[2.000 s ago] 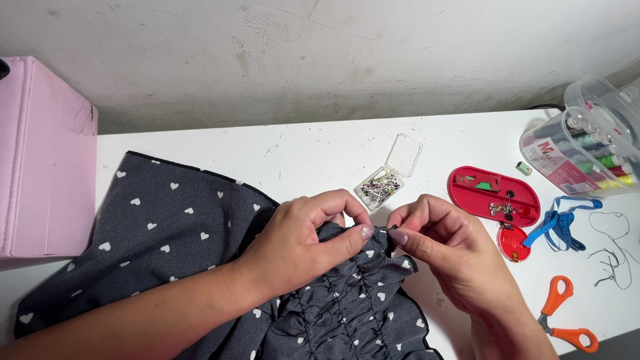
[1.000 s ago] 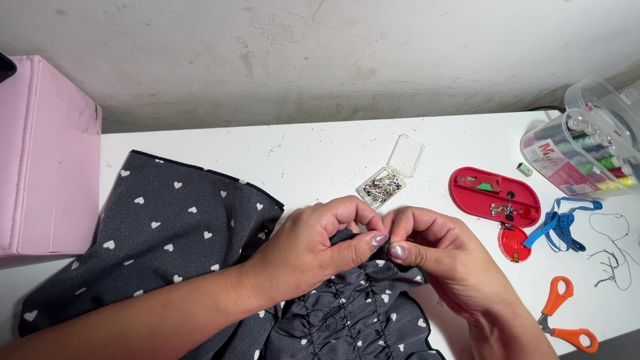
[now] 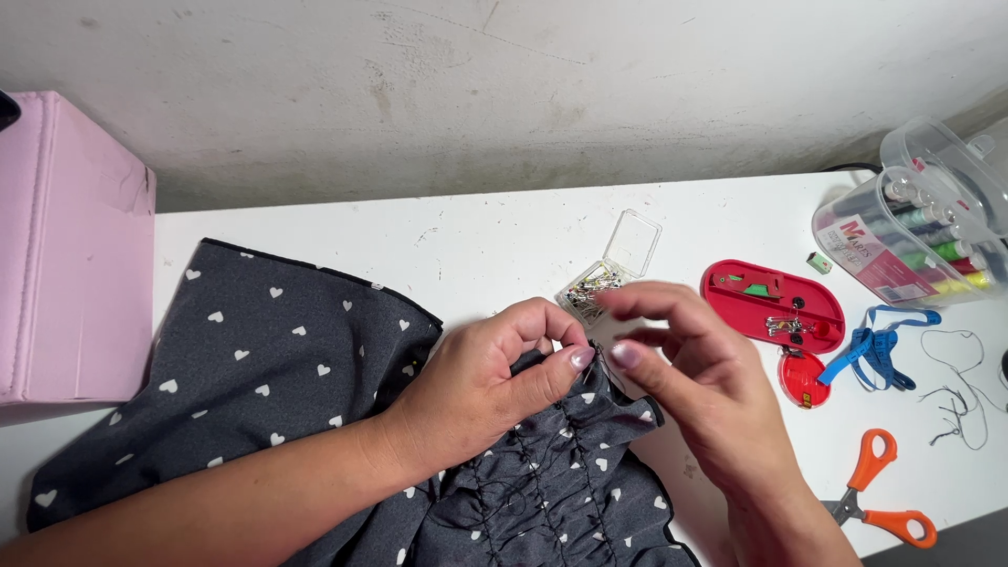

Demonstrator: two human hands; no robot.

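Dark grey fabric with white hearts [image 3: 260, 346] spreads over the white table; its right part is gathered by rows of dark stitching. My left hand [image 3: 504, 386] pinches the top edge of the gathered part between thumb and fingers. Just right of that edge, my right hand [image 3: 693, 370] has its thumb and fingers apart, with nothing visible between them. Behind its fingertips stands a small clear box of ball-head pins [image 3: 591, 287] with its lid raised. What lies under my left palm is hidden.
A pink box [image 3: 79, 252] stands at the left. Rightward are a red sewing-kit case [image 3: 827, 303], a blue measuring tape [image 3: 874, 346], orange-handled scissors [image 3: 874, 472], loose dark thread [image 3: 957, 394] and a clear tub of thread spools [image 3: 890, 244]. A stained wall [image 3: 504, 102] rises behind.
My right hand has let go of the fabric edge, and its fingers have spread and lifted toward the pin box. My left hand still pinches the edge.
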